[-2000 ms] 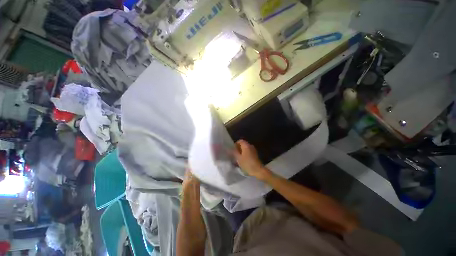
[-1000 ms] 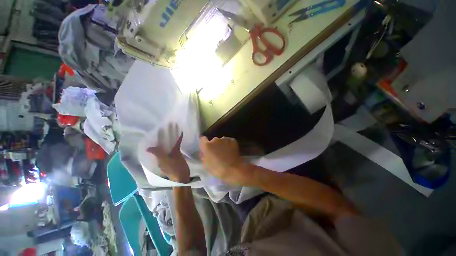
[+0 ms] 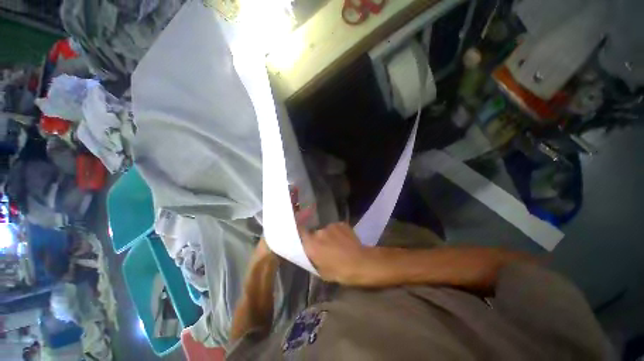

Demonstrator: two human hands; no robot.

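The white band (image 3: 276, 166) runs from the bright lamp glare down to my hands, then loops up right to the white roll (image 3: 408, 79) below the table edge. The grey fabric piece (image 3: 201, 106) is draped left of the band and down toward my lap. My right hand (image 3: 335, 252) is bent at the band's lower curve, with its fingers on the band and cloth edge. My left hand (image 3: 263, 257) is low beside it, mostly hidden behind the band and cloth; only its wrist side shows. The needle area is washed out by glare.
The cream table (image 3: 332, 42) is at the top, with red scissors handles (image 3: 361, 10) cut by the frame edge. Teal bins (image 3: 157, 282) stand at lower left. A loose white strip (image 3: 503, 201) hangs at right near a blue-rimmed container. Cloth piles are at upper left.
The view has shifted down, so the machine has mostly left it. My left hand has moved from flat on the cloth to low behind the band. The band now lies exposed, with its loop pulled narrower.
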